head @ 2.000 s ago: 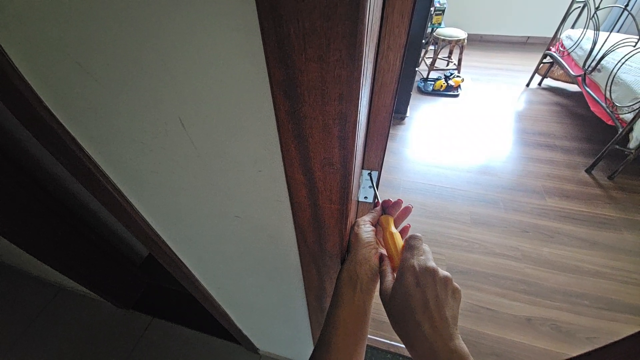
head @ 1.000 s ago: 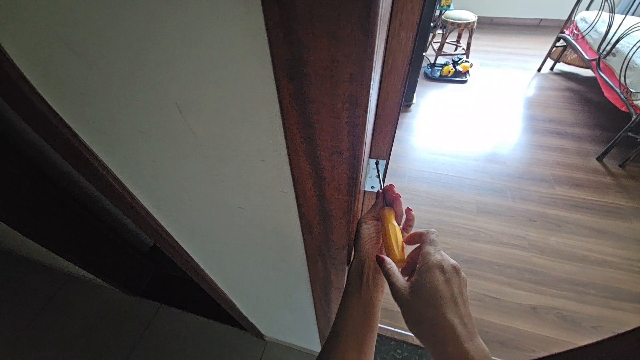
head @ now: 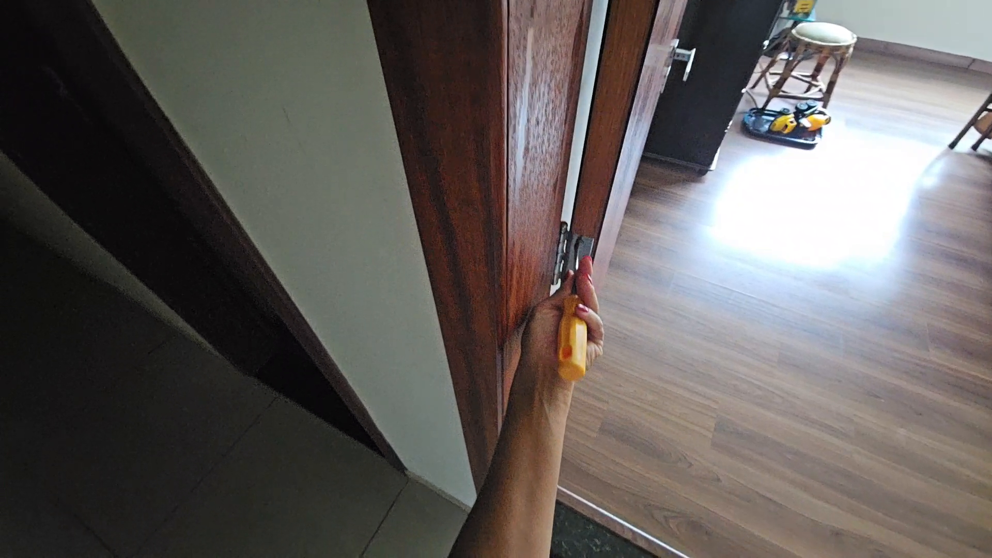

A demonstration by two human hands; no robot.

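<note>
My left hand (head: 570, 318) holds a screwdriver by its yellow handle (head: 573, 341), low in the doorway. The handle points down toward me and the shaft runs up between the fingers. Just above my fingertips is a metal door hinge (head: 573, 249), set between the wooden door frame (head: 535, 155) and the edge of the wooden door (head: 616, 85). The fingers partly cover the shaft and the lower part of the hinge. Whether the tip sits in a screw cannot be told. My right hand is out of view.
The door has a metal lever handle (head: 685, 58). Behind it stands a dark cabinet (head: 690, 101). Farther back, a round stool (head: 823, 35) stands by a dark tray (head: 783, 138) holding yellow and black items. A pale wall (head: 310, 194) lies left of the frame; wood flooring (head: 775, 387) extends right.
My right hand, beside the screwdriver handle one second ago, has left the view. My left hand still holds the screwdriver at the hinge. The view has shifted, and the door's lever handle now shows.
</note>
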